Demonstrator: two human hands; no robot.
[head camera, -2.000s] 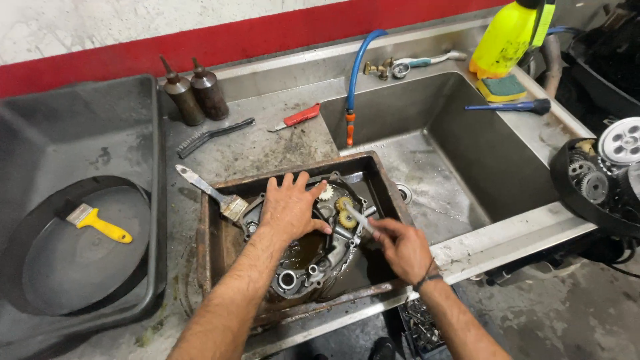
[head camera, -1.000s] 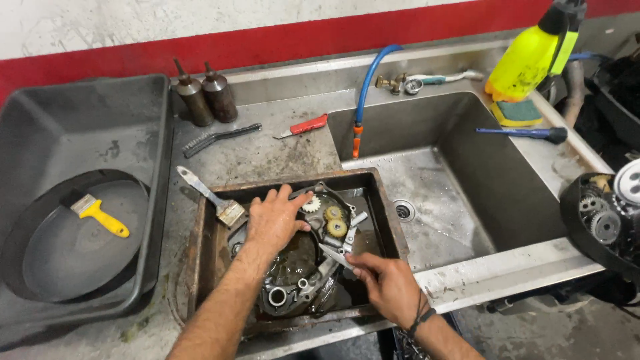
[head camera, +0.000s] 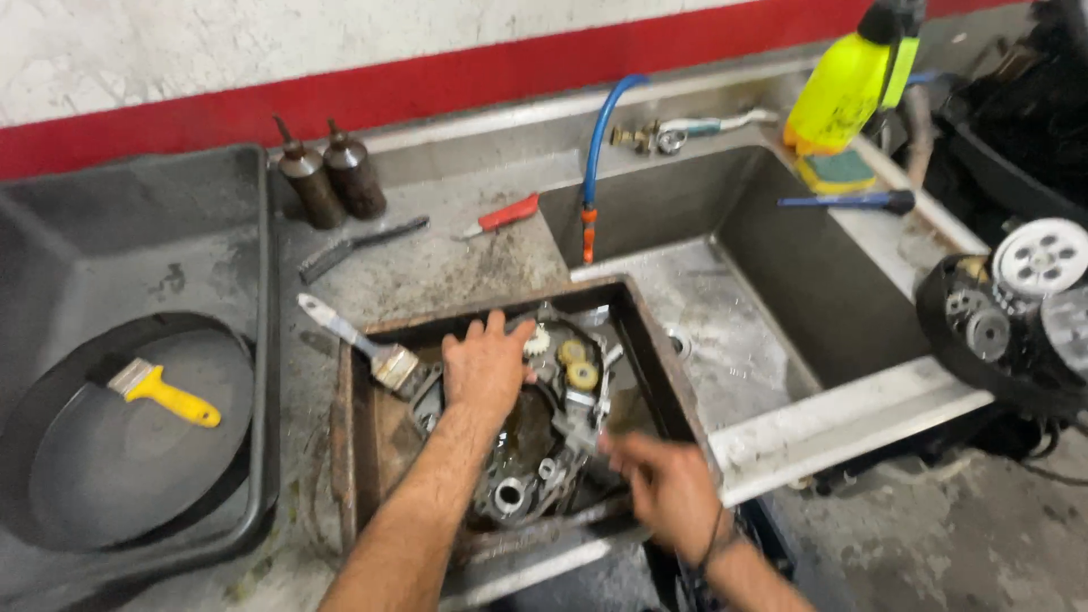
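A metal engine casing with a white gear and yellowish gears lies in a rusty, dark-rimmed tray holding dark liquid. My left hand grips the casing's upper left rim, its fingers spread and its thumb inside the rim. Beside the casing's right side, my right hand is shut on a slim, pale tool, blurred, whose end meets the casing. A paintbrush with a whitish handle leans over the tray's left edge, bristles inward.
A black tub at left holds a round pan and a yellow-handled brush. Behind are two dark bottles, a black brush and a red-handled tool. Right are a sink, blue hose, yellow sprayer and a gear-filled container.
My right hand, with the pale tool, has moved from the yellowish gears down to the casing's lower right part. My left hand has stayed on the rim.
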